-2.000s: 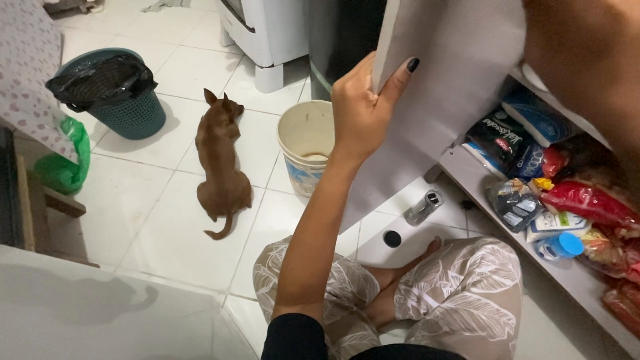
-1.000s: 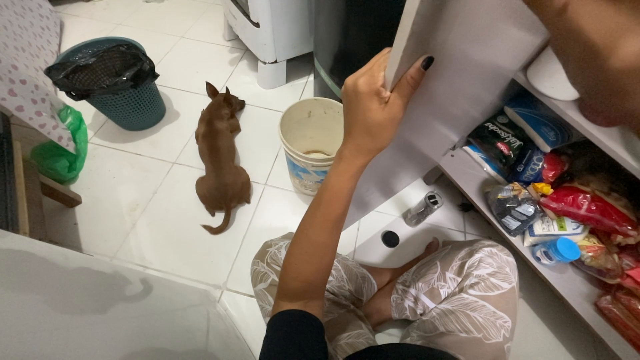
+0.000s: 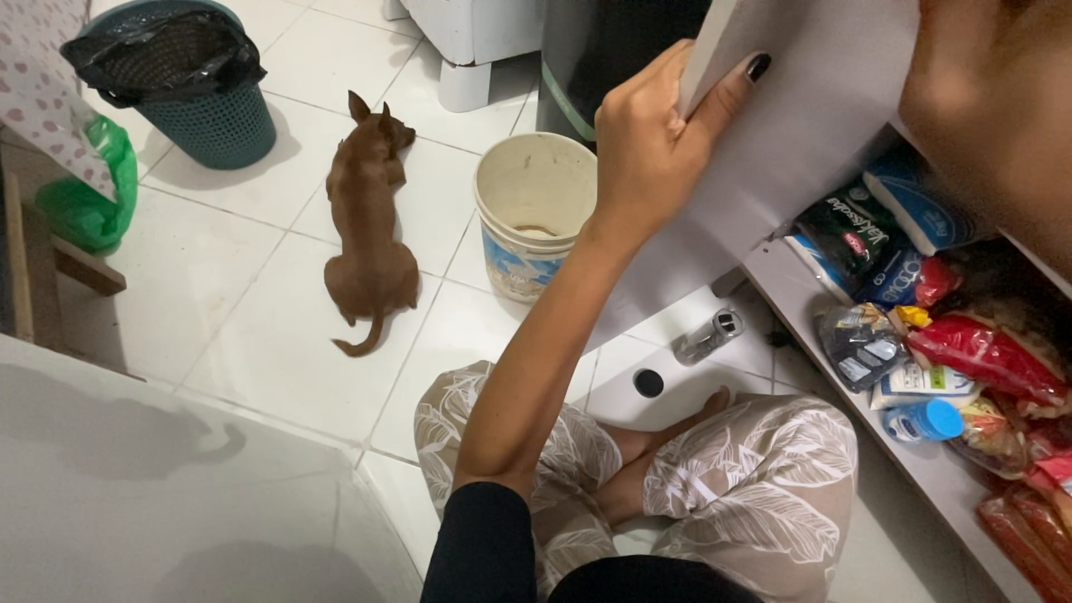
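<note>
My left hand [image 3: 657, 138] grips the free edge of a light grey cabinet door [image 3: 787, 109], thumb with dark nail polish on its inner face. At the upper right a blurred arm [image 3: 997, 100] reaches across in front of the cabinet; its hand is out of sight. On the low shelf [image 3: 846, 368] lie a dark green packet [image 3: 854, 226], a red plastic packet [image 3: 984, 352], a small bottle with a blue cap [image 3: 923, 420] and several other food bags. A clear container [image 3: 709, 337] and a round black lid [image 3: 648, 383] are on the floor by my crossed legs.
A white plastic bucket [image 3: 536, 193] stands left of the door. A brown dog [image 3: 365, 218] lies on the tiles farther left. Beyond it are a green mesh bin [image 3: 209, 126] with a black bag, a green plastic bag [image 3: 92, 193] and a white appliance [image 3: 477, 33] at the top.
</note>
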